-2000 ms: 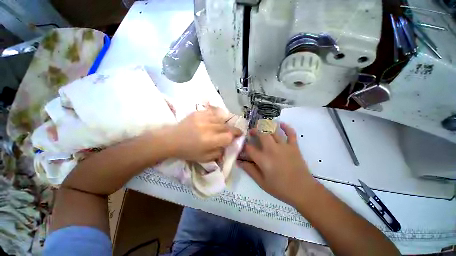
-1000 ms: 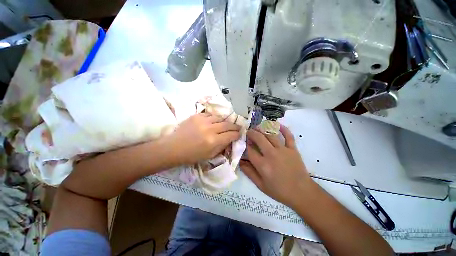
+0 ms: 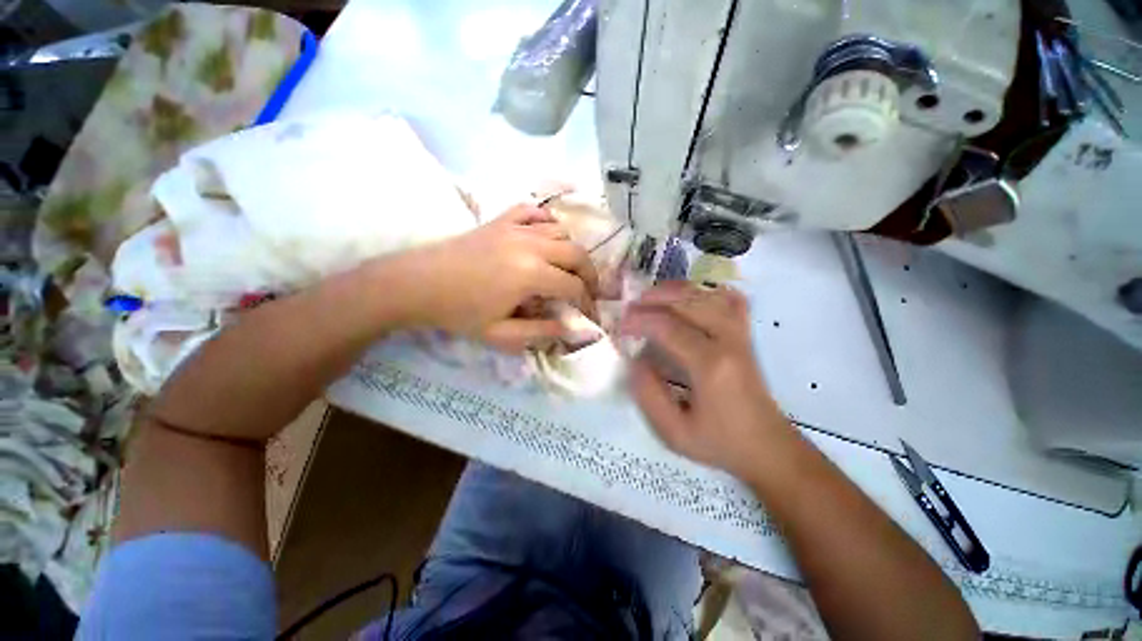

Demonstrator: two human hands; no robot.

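Note:
A cream-white garment piece [image 3: 332, 188] with faint reddish flowers lies bunched left of the needle, partly under my left forearm. My left hand [image 3: 520, 278] holds its gathered edge just left of the presser foot [image 3: 648, 254]. My right hand [image 3: 695, 357] is at the front right of the foot, blurred, with bent fingers at the cloth's edge; whether it grips the cloth cannot be told. The white sewing machine [image 3: 802, 125] fills the upper right. A small yellowish block [image 3: 714, 269] sits beside the foot, partly behind my right fingers. The needle tip is hidden.
Black thread snips [image 3: 942, 507] and a thin grey metal strip [image 3: 873, 319] lie right of my hands. A plastic-wrapped tube [image 3: 546, 75] hangs left of the machine head. Blotched cloth [image 3: 163, 113] lies upper left, heaped floral cloth [image 3: 56, 476] lower left. Dark ring handles show at the right edge.
The view has shifted, so the machine sits further right and higher. My right hand has drawn back slightly from the foot and turned. My left hand stays on the bunched cloth.

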